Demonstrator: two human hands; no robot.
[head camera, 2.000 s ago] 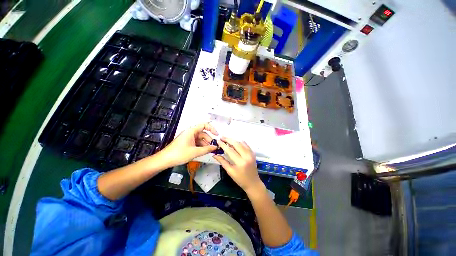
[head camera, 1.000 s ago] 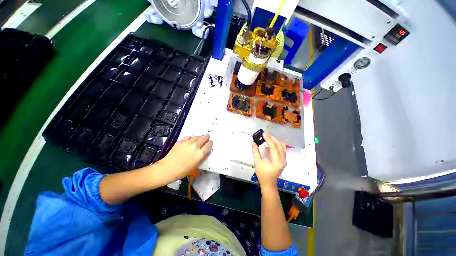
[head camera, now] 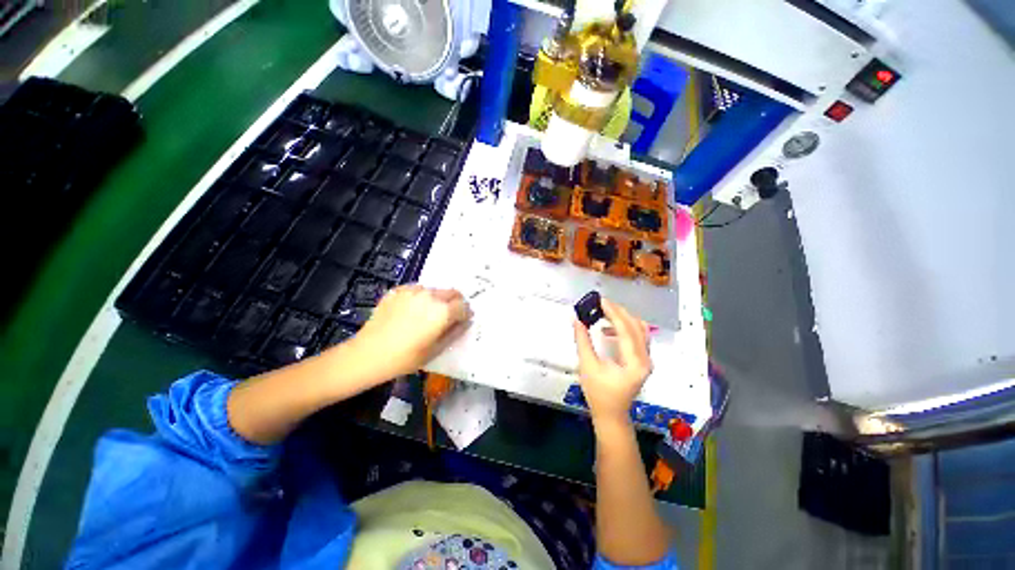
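My right hand (head camera: 614, 359) holds a small black squarish housing (head camera: 589, 308) in its fingertips, above the white machine bed (head camera: 501, 334) and in front of the jigs. My left hand (head camera: 421, 323) rests at the bed's left front edge with its fingers curled; whether anything is under or in its fingertips cannot be told. Orange-brown jigs (head camera: 540, 236) with dark cut-outs stand in rows on a grey plate (head camera: 623, 292). The yellow-brass machine head with its white nozzle (head camera: 567, 141) is over the back left jigs.
A large black blister tray (head camera: 278, 223) lies left of the bed. Small dark specks (head camera: 484, 189) lie left of the jigs. A desk fan (head camera: 401, 33) stands behind the tray. A blue upright (head camera: 498, 72) is at the back; a red knob (head camera: 680, 430) is at the front right edge.
The hands were together over the bed around the dark part; they have parted, the right moving right with the housing. The machine head has shifted slightly toward the back relative to the jigs.
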